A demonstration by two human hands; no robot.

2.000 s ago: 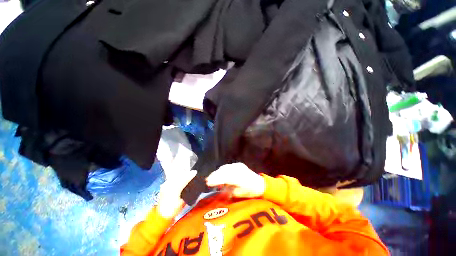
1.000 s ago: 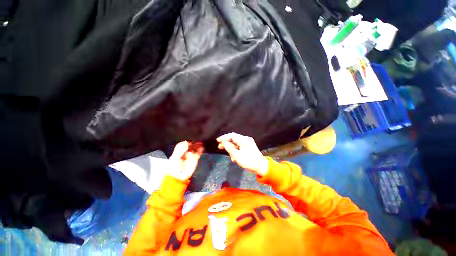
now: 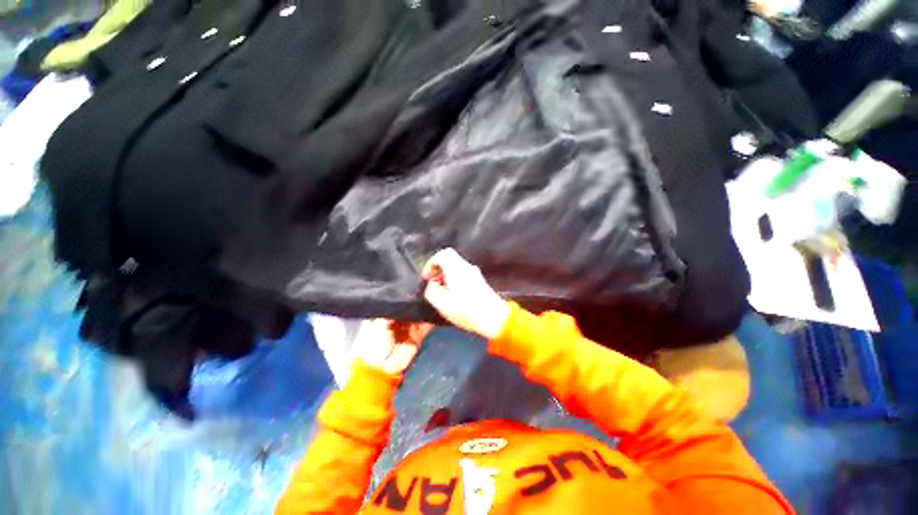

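Note:
A black overcoat lies open in front of me, its shiny wrinkled lining facing up. Its dark hem runs along the near edge. My left hand is at the hem's lower edge, fingers closed on it. My right hand is just right of and above my left, over the lining beside the hem. Its fingers are curled with the tips together. I cannot tell whether a small tool or thread is between them. Pale buttons show on the coat front.
More black coats lie to the left, their ends hanging over the blue floor. At right are a white board with a dark flat object, crumpled white plastic with green, a yellowish stool and a blue basket.
Since one second ago the view has shifted, showing more coats at left. My right hand has moved up over the lining; my left stays at the hem. Two seconds ago both hands were nearer my body.

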